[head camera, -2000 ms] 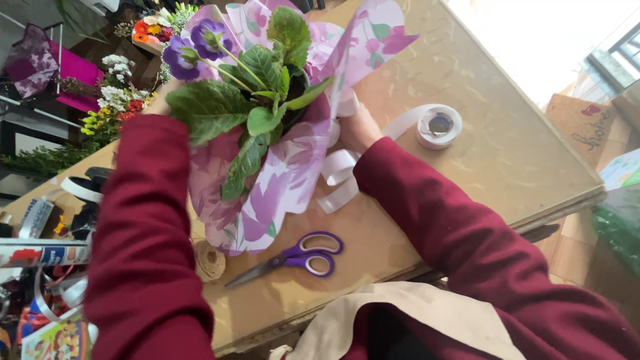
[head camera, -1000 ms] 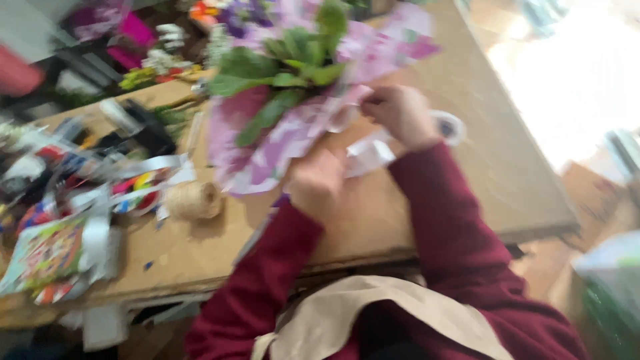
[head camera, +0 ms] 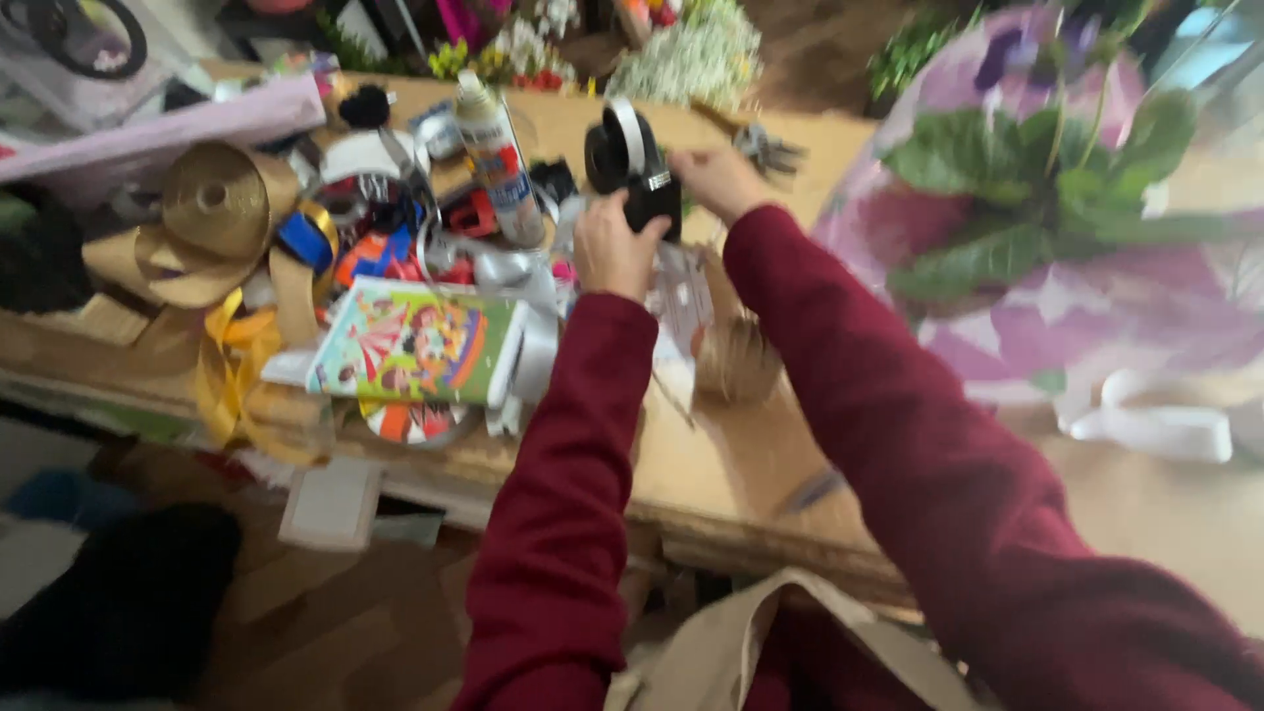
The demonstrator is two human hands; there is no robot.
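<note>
Both my hands are at a black tape dispenser with a pale roll, at the back of the wooden table. My left hand grips its near left side. At its right side, my right hand has thumb and fingertips pinched together; whether they hold the tape end cannot be told. A potted plant with purple flowers, wrapped in pink patterned paper, stands to the right. White ribbon curls beside the wrap. Below my right wrist lies a ball of twine.
Left of my hands are a spray can, a colourful printed packet, a wide gold ribbon roll and yellow ribbon. Pliers or cutters lie behind my right hand. White flowers stand beyond the table.
Both hands have moved left from the wrapped plant and the white ribbon to the black dispenser. My left hand has taken hold of it. The view has swung left.
</note>
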